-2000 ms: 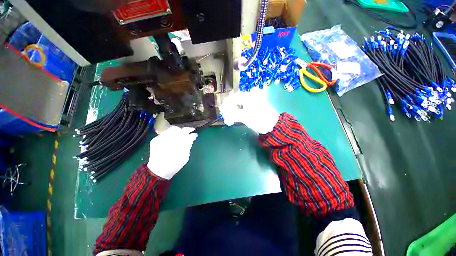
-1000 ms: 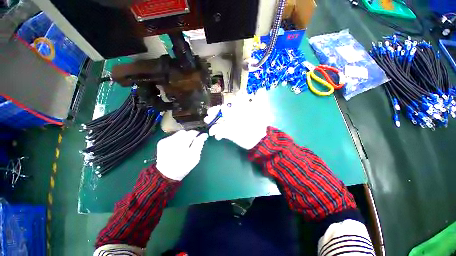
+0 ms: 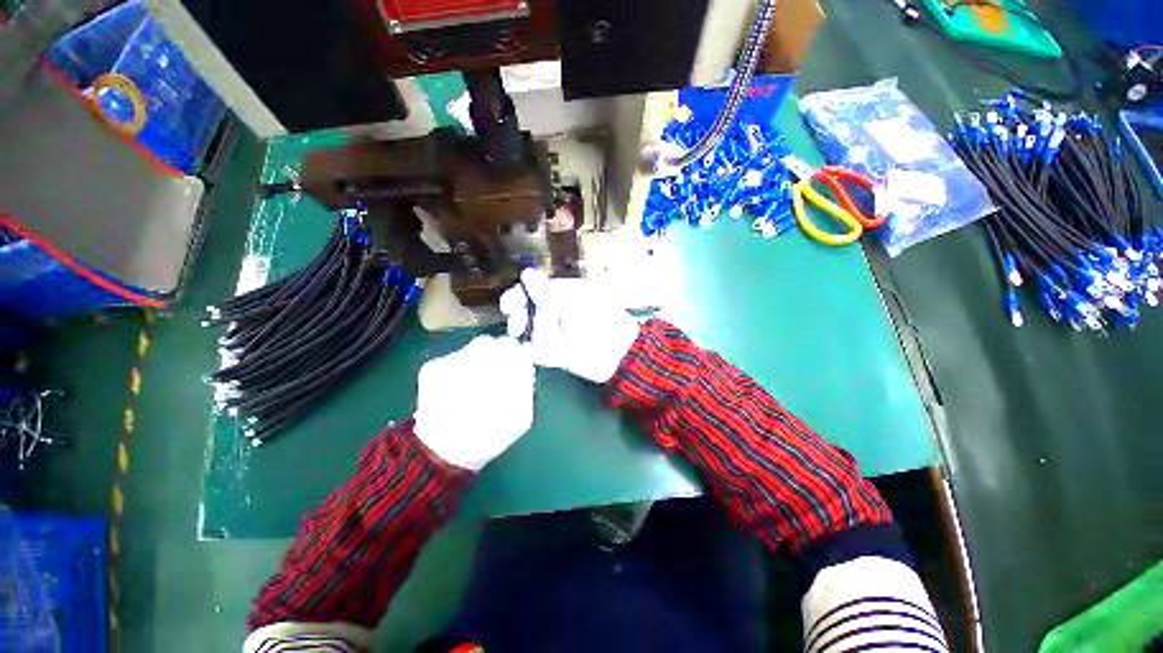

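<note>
The crimping press (image 3: 491, 191) has a dark, oily head low over a pale base. My right hand (image 3: 577, 329), in a white glove, is at the front of the jaws with its fingers closed on a short black cable (image 3: 528, 316). A bit of blue shows at the jaws just above these fingertips. My left hand (image 3: 475, 402), also gloved, is closed just below and left, its fingertips against the cable's lower part; the gloves hide most of the cable. Blue terminals (image 3: 721, 179) lie heaped right of the press.
A cable bundle (image 3: 313, 332) fans out left of the press. Yellow-and-red scissors (image 3: 835, 207) and a clear bag (image 3: 899, 166) lie right of the terminals. Finished cables (image 3: 1065, 211) are piled far right. A blue box (image 3: 740, 105) stands behind the heap, beside a ribbed conduit (image 3: 744, 83).
Since the earlier frames my hands have come together at the jaws. My right hand has moved left and my left hand right. The view has shifted, so the press appears further right.
</note>
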